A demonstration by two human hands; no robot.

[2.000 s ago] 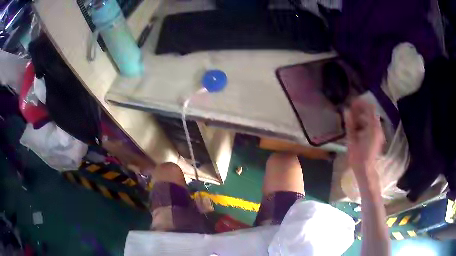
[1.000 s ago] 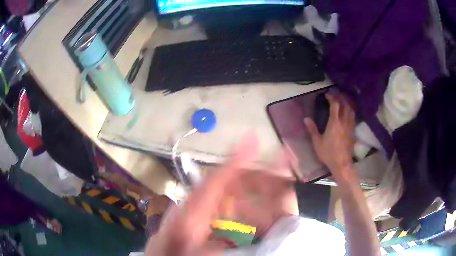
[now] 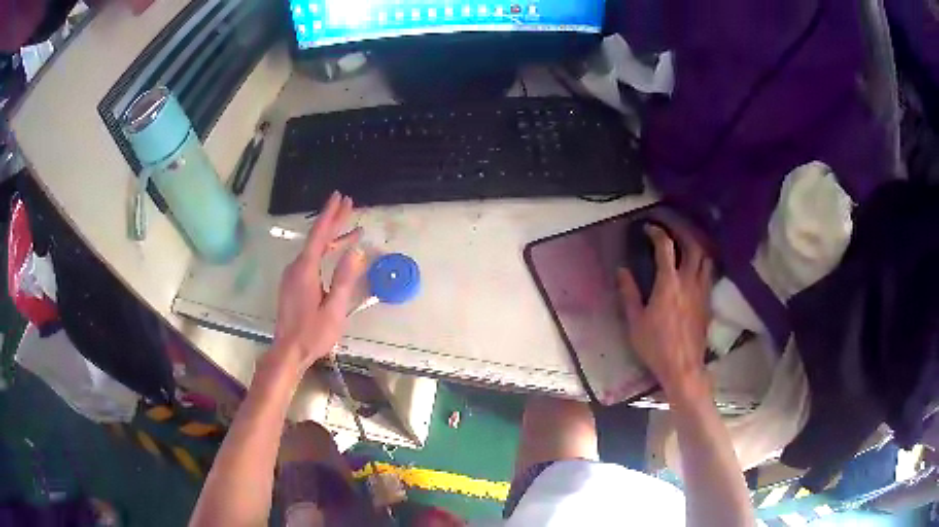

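My right hand (image 3: 671,314) rests over the black mouse (image 3: 642,257), fingers curled around it, on the pinkish-grey mouse pad (image 3: 580,309). My left hand (image 3: 314,299) is over the desk, fingers partly spread, left of the round blue tape measure (image 3: 393,278). A short white stick (image 3: 286,234) sticks out to the left from between its fingers; its other end is hidden. The pale tape runs from the blue case behind my left hand and hangs over the desk's front edge. The black keyboard (image 3: 453,154) lies behind both hands.
A lit monitor (image 3: 443,19) stands behind the keyboard. A turquoise bottle (image 3: 190,190) stands at the left beside a dark pen (image 3: 250,157). Purple fabric (image 3: 721,93) and a whitish bundle (image 3: 808,221) are at the right. The desk's front edge (image 3: 463,376) is above my knees.
My right hand has come onto the mouse. My left hand came in blurred at the front edge and is now over the desk beside the blue case. The view has tilted up, showing the monitor.
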